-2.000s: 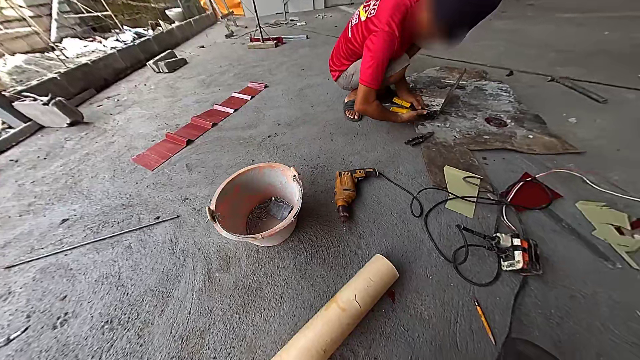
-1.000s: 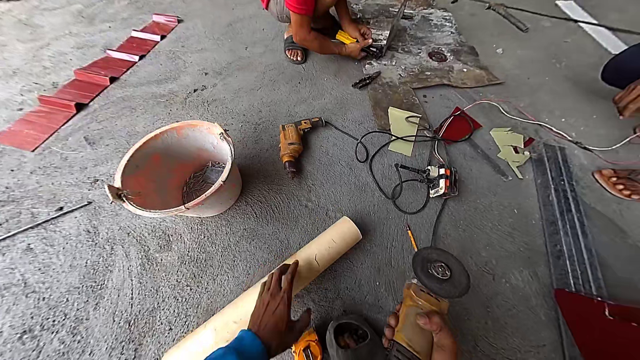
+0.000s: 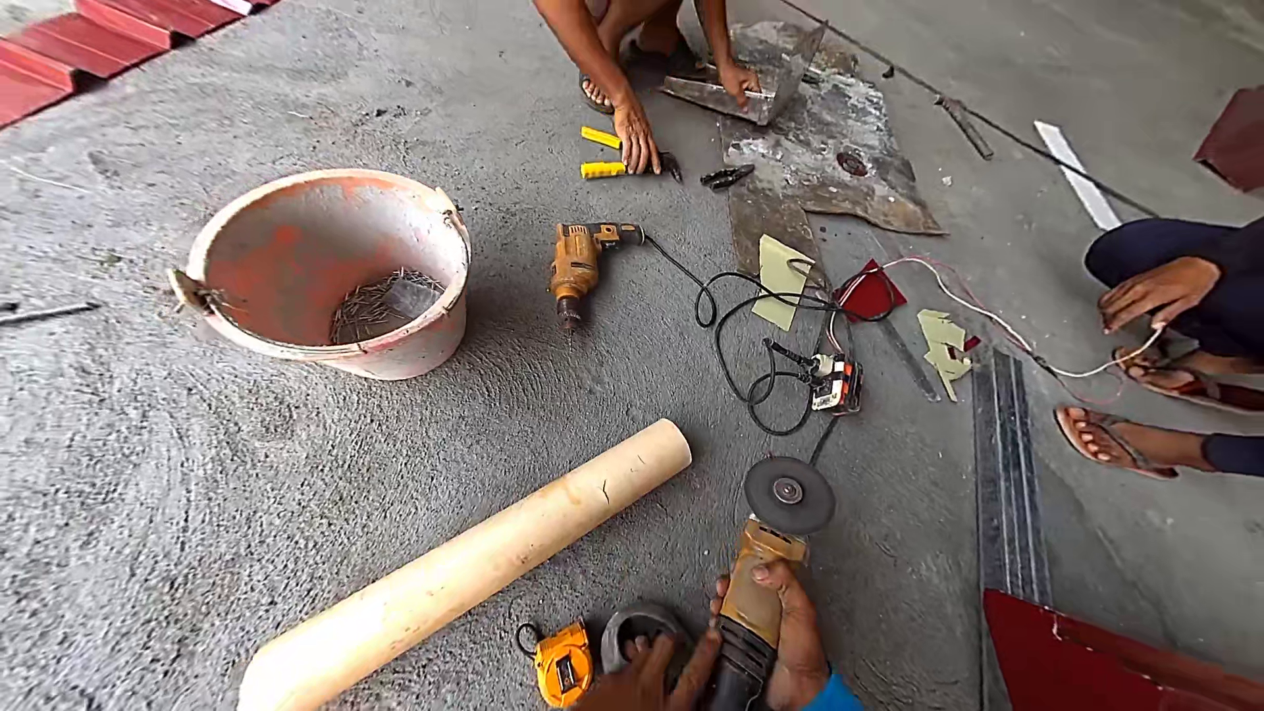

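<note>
My right hand [image 3: 790, 632] is closed around the yellow body of an angle grinder [image 3: 755, 592], whose dark disc [image 3: 788, 494] points away from me. My left hand [image 3: 647, 681], partly cut off by the bottom edge, lies beside the grinder's black rear part; whether it grips the tool cannot be told. Just behind that hand is a grey ring-shaped object [image 3: 632, 624], partly covered. An orange tape measure [image 3: 565, 667] rests left of it. A long cream plastic pipe [image 3: 474, 558] lies diagonally on the rough concrete, left of the grinder.
A bucket [image 3: 444, 326] with thin metal bits, a yellow corded drill [image 3: 576, 262] and a power strip [image 3: 837, 383] with tangled cables stand ahead. One person crouches at a stained board [image 3: 839, 148], another at right holds a wire. Red metal sheet [image 3: 1096, 662] lies lower right.
My left hand has left the pipe and come over beside the grinder. The person ahead now has one hand down at the yellow-handled tool and the other on a bent metal piece.
</note>
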